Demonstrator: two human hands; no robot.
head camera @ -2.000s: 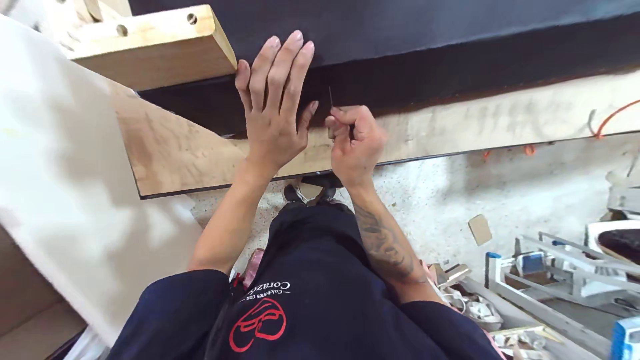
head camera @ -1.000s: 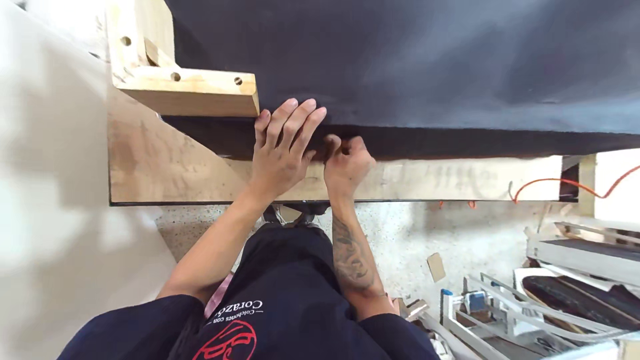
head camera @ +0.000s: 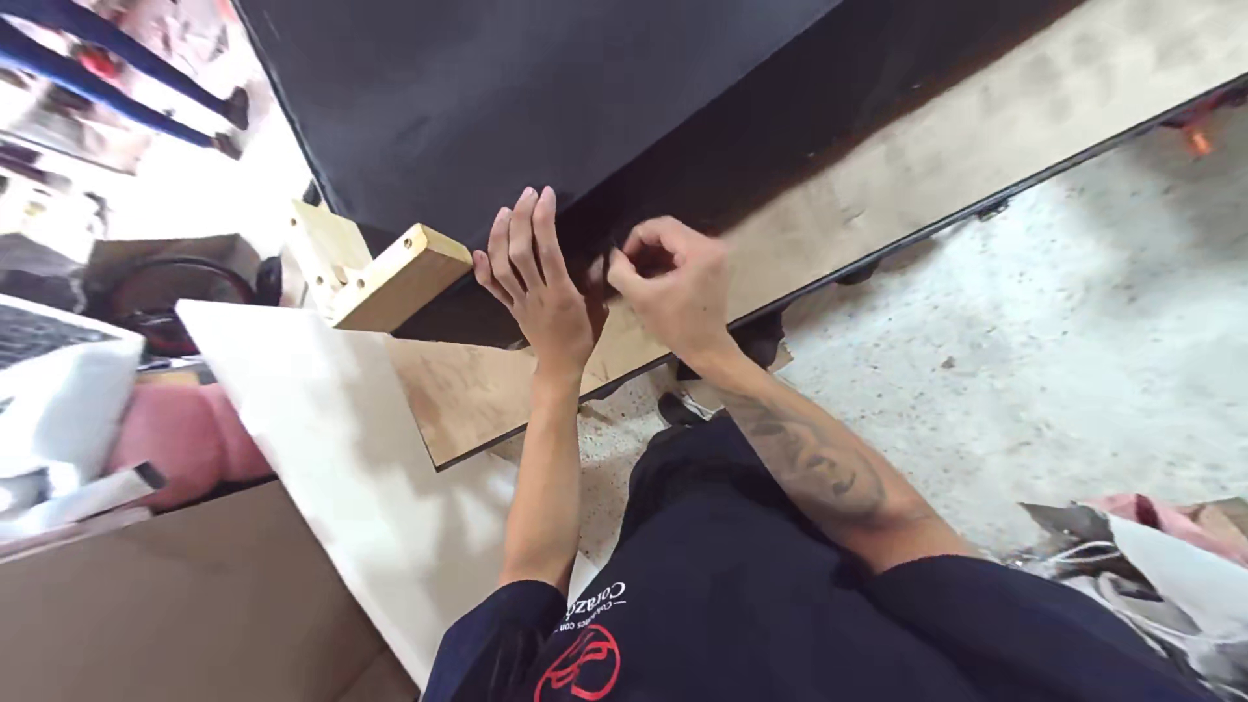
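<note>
A large panel covered in dark fabric [head camera: 546,88] lies on a pale wooden board [head camera: 877,214]. My left hand [head camera: 546,292] rests on its lower edge with the fingers spread, beside a light wooden corner bracket [head camera: 400,283] with drilled holes. Just right of it, my right hand [head camera: 673,283] is curled at the fabric's edge with thumb and forefinger pinched. A thin needle-like thing showed in that hand earlier; now I cannot tell what is between the fingertips.
A white slanted panel [head camera: 341,448] stands at the left, near a brown surface [head camera: 195,595] and pink cushions [head camera: 185,439]. Another person's legs [head camera: 127,68] are at the upper left. Scraps and cords [head camera: 1131,575] lie on the floor at the lower right.
The view has swung and turned, so the board runs diagonally. My left hand still lies by the bracket. My right hand remains near the fabric's edge; the thin needle-like thing no longer shows.
</note>
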